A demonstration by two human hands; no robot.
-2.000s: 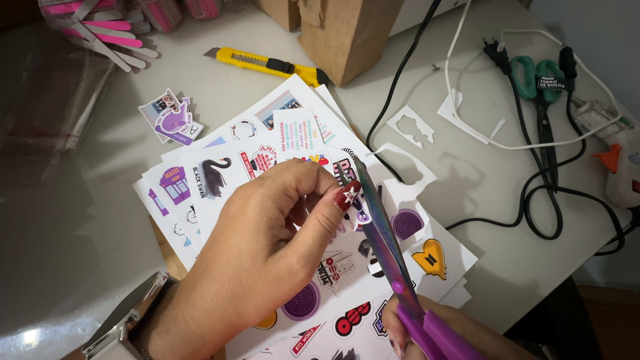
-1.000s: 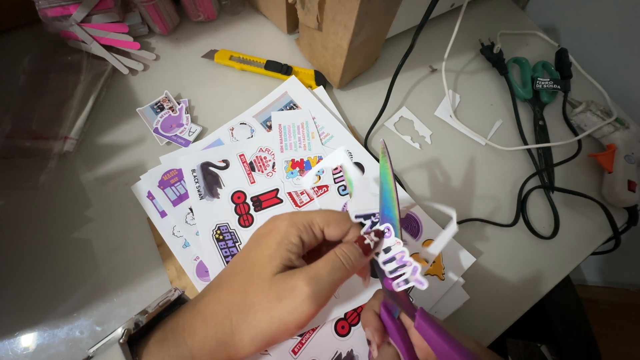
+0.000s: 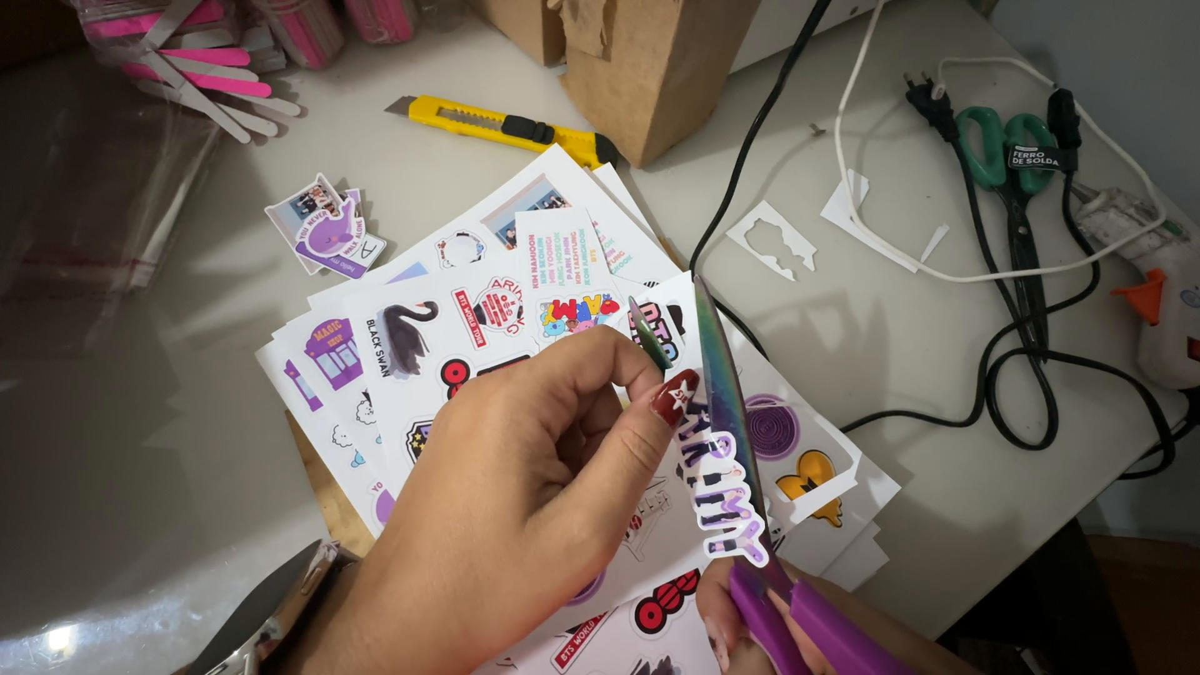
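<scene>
My left hand (image 3: 534,487), with a watch on the wrist, pinches a small purple lettered paper sticker (image 3: 727,506) between thumb and index finger. At the lower right, my right hand (image 3: 741,609) grips purple-handled scissors (image 3: 731,403), whose blades are apart around the sticker's upper end. A strip of white offcut (image 3: 825,497) hangs to the right of the blades. Beneath both hands lie overlapping printed sticker sheets (image 3: 422,291), partly hidden. Several cut stickers (image 3: 328,230) are piled to the left of the sheets.
A yellow utility knife (image 3: 506,127) with its blade out lies by a cardboard box (image 3: 647,75). Paper offcuts (image 3: 773,239), black and white cables, green-handled scissors (image 3: 1017,187) and a glue gun (image 3: 1162,319) are at right. Nail files (image 3: 206,75) and plastic bags (image 3: 75,206) are at left.
The scissors closed around the sticker and are now apart again. The sticker, seen slanting one second ago, now hangs more upright beside the blade, and the white offcut has shifted.
</scene>
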